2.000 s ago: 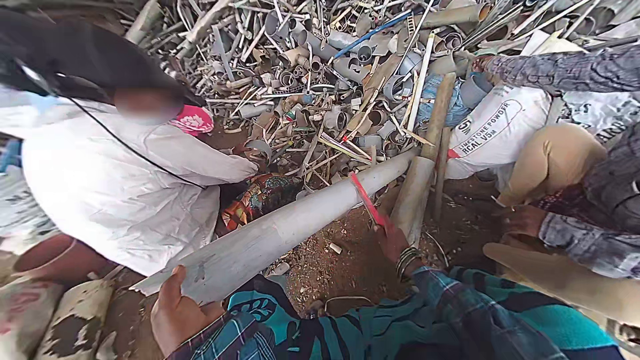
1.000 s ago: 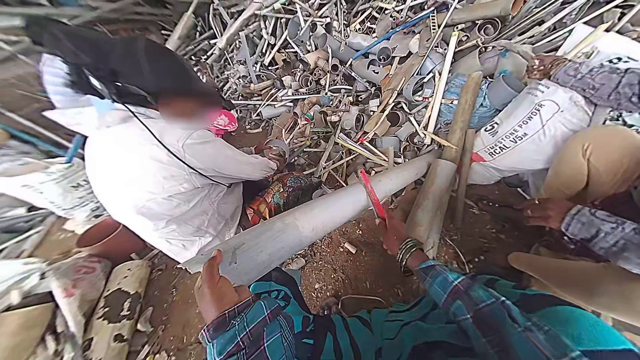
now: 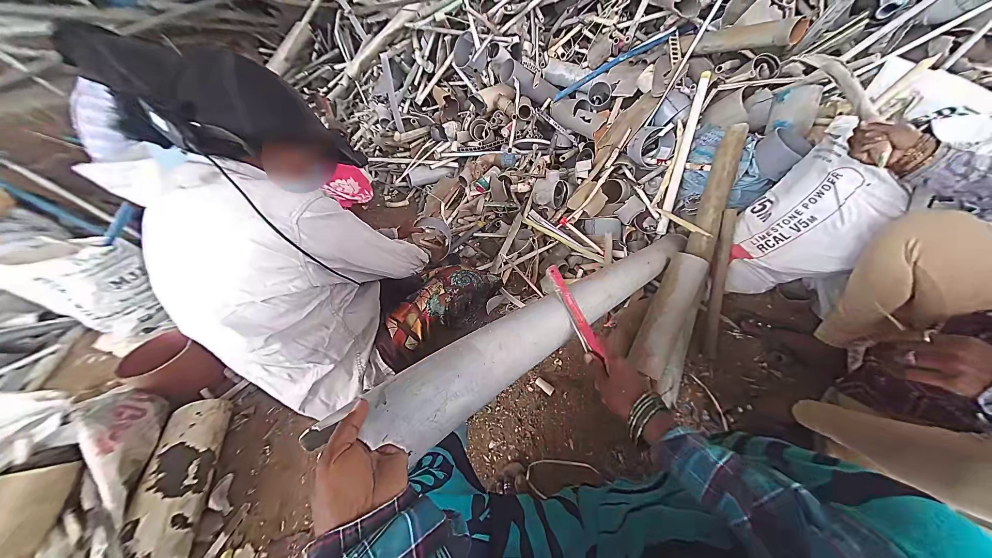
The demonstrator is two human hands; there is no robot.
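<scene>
A long grey plastic pipe [image 3: 496, 349] lies slanting across the middle, its near end at lower left and its far end at the scrap heap. My left hand [image 3: 356, 473] grips the near end, thumb on top. In my right hand [image 3: 620, 384] is a red flat-bladed tool [image 3: 575, 310], its exact kind unclear; it is held upright against or just over the pipe's upper half. Bangles circle my right wrist. Beside that hand, a shorter grey pipe [image 3: 670, 310] leans next to a brownish pole [image 3: 717, 194].
A person in a white coat [image 3: 256, 287] crouches at left, hands at the heap [image 3: 496, 139] of scrap pipes. Another person [image 3: 914, 271] sits at right by a white printed sack [image 3: 814, 209]. A reddish-brown round container [image 3: 174, 364] and a peeling pipe [image 3: 182, 480] lie at lower left.
The view has shifted. My left hand stays on the near end of the pipe and the red tool remains in my right hand. The right-hand person's upper hand now shows on the sack's top.
</scene>
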